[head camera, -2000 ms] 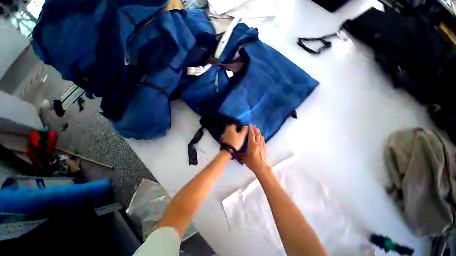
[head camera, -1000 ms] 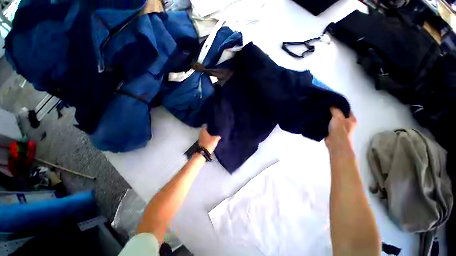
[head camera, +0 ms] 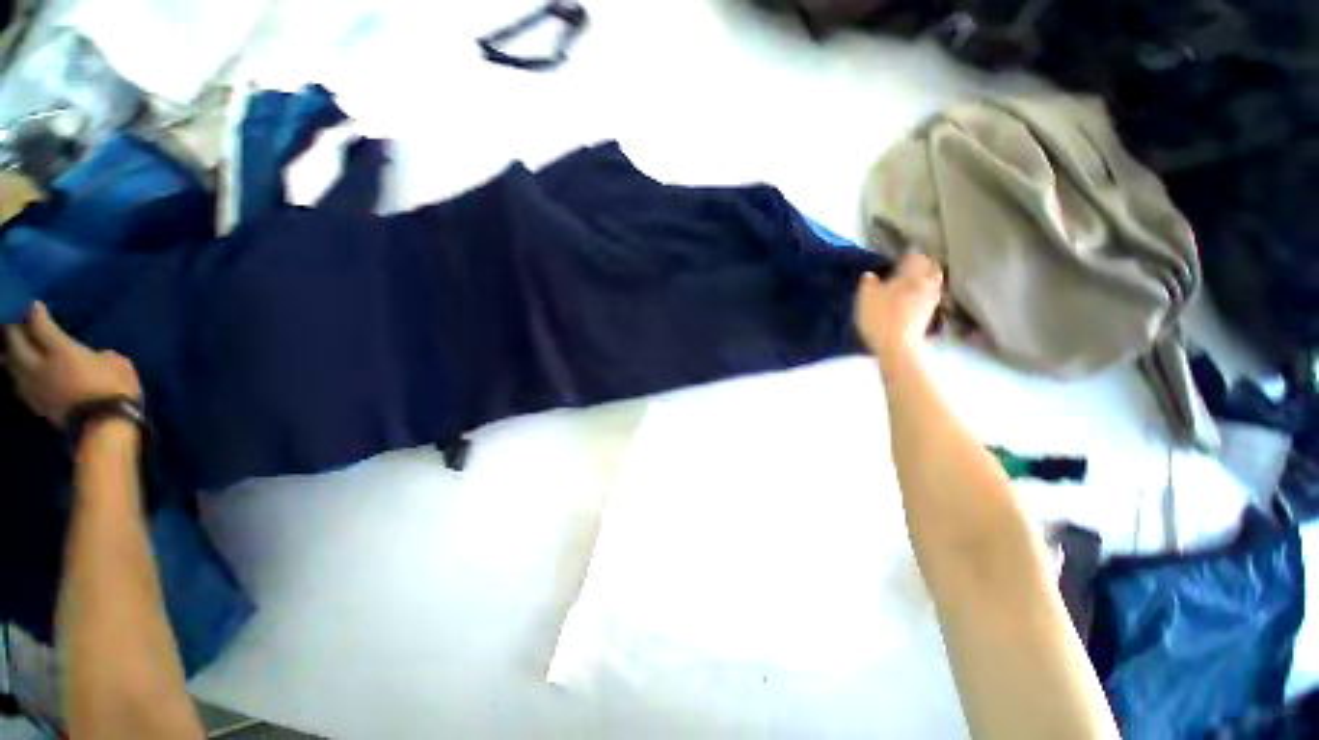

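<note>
A long dark navy denim panel is stretched across the white table. My right hand grips its right end beside the beige cloth. My left hand lies at its left part near the picture's left edge, fingers partly cut off by the edge; whether it grips the cloth I cannot tell. The white paper pattern lies on the table just nearer to me than the panel, partly behind my right forearm. The black and green tool lies right of my right forearm.
A beige cloth heap lies at the right. Blue denim pieces lie at the left. A small black looped thing lies at the far side. A blue stack is at the lower right, beside a dark object. Black cloth fills the far right.
The view has swung to the right. The panel first lay blue and flat, then was lifted dark side up; now it is spread wider, with my hands much farther apart.
</note>
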